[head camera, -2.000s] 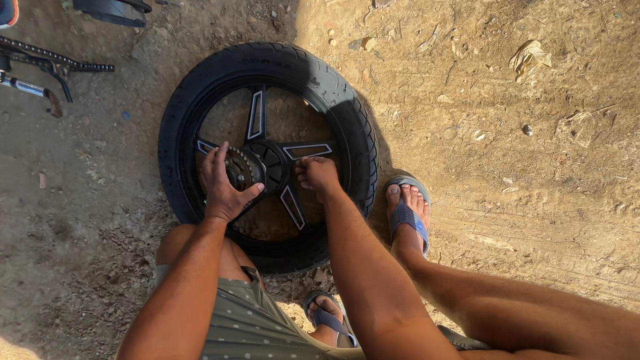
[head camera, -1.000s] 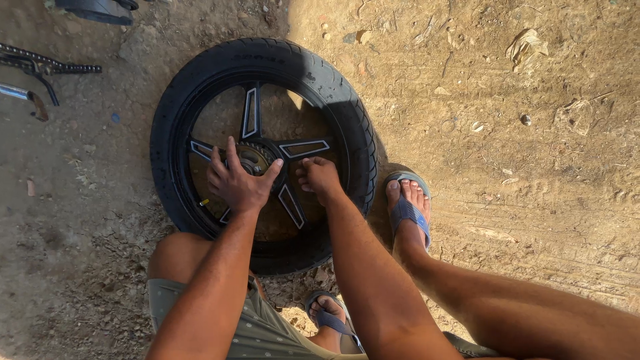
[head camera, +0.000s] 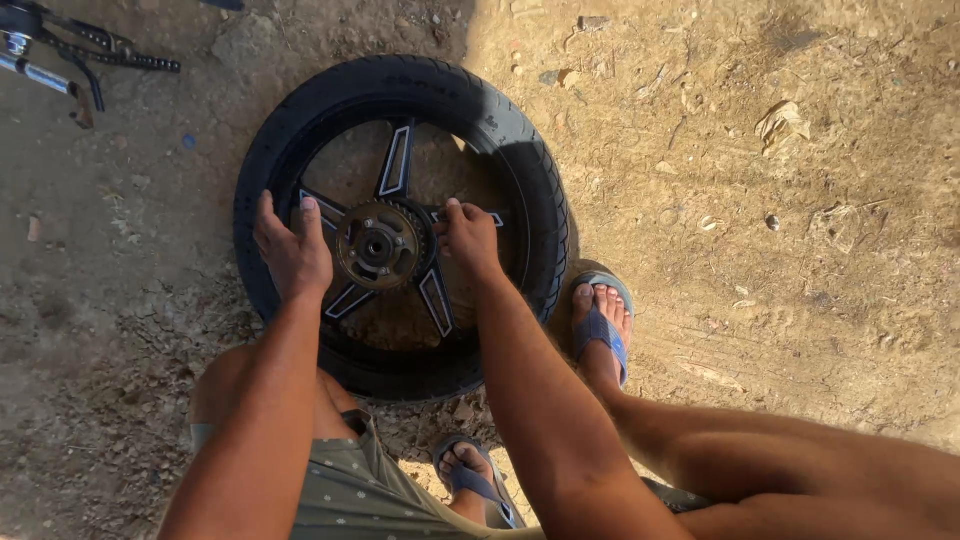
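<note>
A motorcycle wheel with a black spoked rim and a rubber tyre (head camera: 289, 135) lies flat on the dirt. At its hub sits a toothed metal sprocket (head camera: 376, 245) with bolts around a central bore. Over the left spokes is my left hand (head camera: 295, 251), fingers apart with nothing in it, just left of the sprocket. My right hand (head camera: 470, 236) is at the sprocket's right side, over a rim spoke (head camera: 436, 300), with its fingers curled and the thumb near the forefinger. Whether it holds something small cannot be told.
At the top left lie a black chain (head camera: 142, 60) and a metal rod-like part (head camera: 45, 77). My sandalled foot (head camera: 602, 322) stands right of the tyre, the other sandalled foot (head camera: 471, 476) below it. A dry leaf (head camera: 782, 127) lies on the ground to the right.
My left hand has come off the sprocket and moved left, so the sprocket is now in full sight. The right hand stays beside the hub.
</note>
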